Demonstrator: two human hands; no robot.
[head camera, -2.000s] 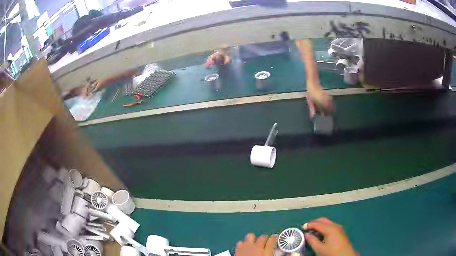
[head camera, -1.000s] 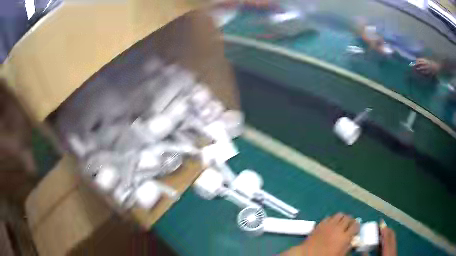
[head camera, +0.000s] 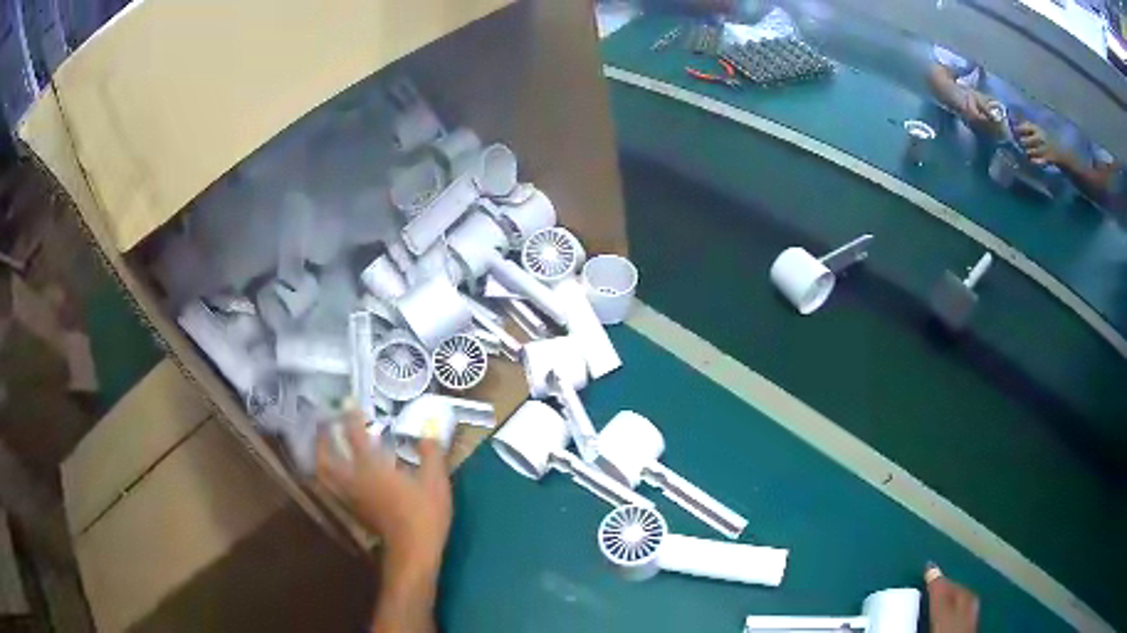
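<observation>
Many white fan housings (head camera: 433, 307) are heaped in the open cardboard carton (head camera: 581, 136). My left hand (head camera: 386, 480) is at the carton's front edge, fingers spread, at the near housings; whether it grips one cannot be told. My right hand (head camera: 952, 608) is at the bottom edge, partly cut off, beside a fan housing (head camera: 890, 611) with its handle pointing left. A small gap shows between them. Three more housings lie on the green tabletop by the carton, one with its slotted grille (head camera: 633, 537) facing up.
The green conveyor belt (head camera: 742, 198) carries a housing (head camera: 803, 280) and another white piece (head camera: 959, 294). Beyond it are orange-handled cutters (head camera: 712, 77), a panel of small parts (head camera: 776, 59), a white round part (head camera: 918, 129) and another person's hands (head camera: 1016, 134).
The view has turned left towards the carton. My left hand has left the housing by my right hand and moved to the carton. The housings on the belt appear further left in view.
</observation>
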